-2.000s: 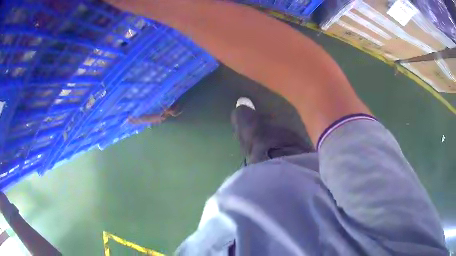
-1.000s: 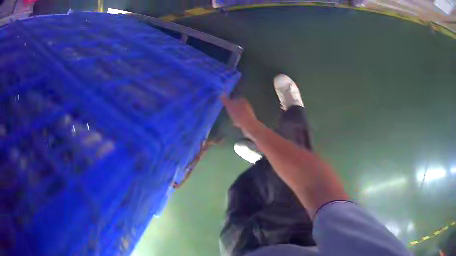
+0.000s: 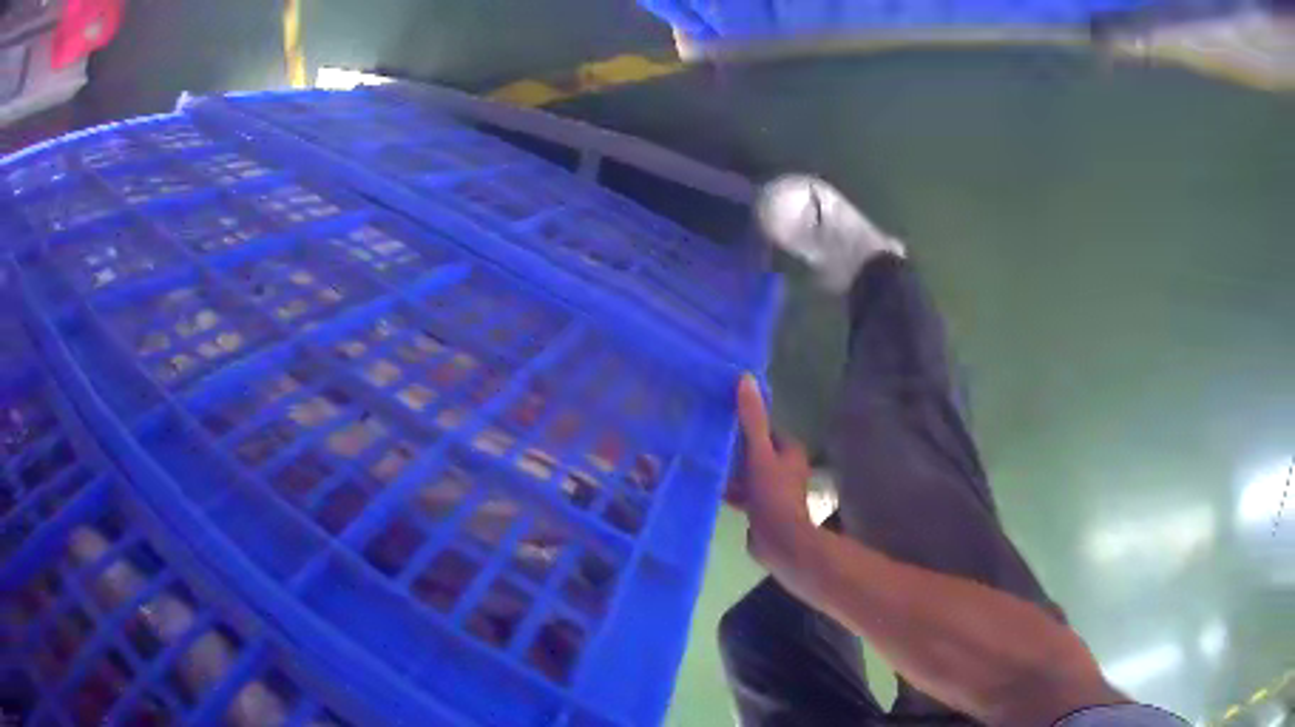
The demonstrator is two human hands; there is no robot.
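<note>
A stack of bright blue plastic crates (image 3: 469, 256) fills the left and centre of the view, lattice sides towards me. Pale, reddish and dark contents show through the slots, too blurred to name. My right hand (image 3: 774, 483) is at the near right edge of the stack, thumb up along the crate's corner and fingers curled around it; the fingertips are partly hidden. My left hand is not in view.
A pale low frame (image 3: 639, 154) shows past the stack's far end. My white shoe (image 3: 817, 220) is beside it. More blue crates (image 3: 881, 17) stand at the top behind yellow floor tape (image 3: 611, 71). A red item (image 3: 88, 29) is at top left.
My right arm has come down from across the top of the view to the stack's corner. The stack now fills more of the view, and my feet have stepped beside it.
</note>
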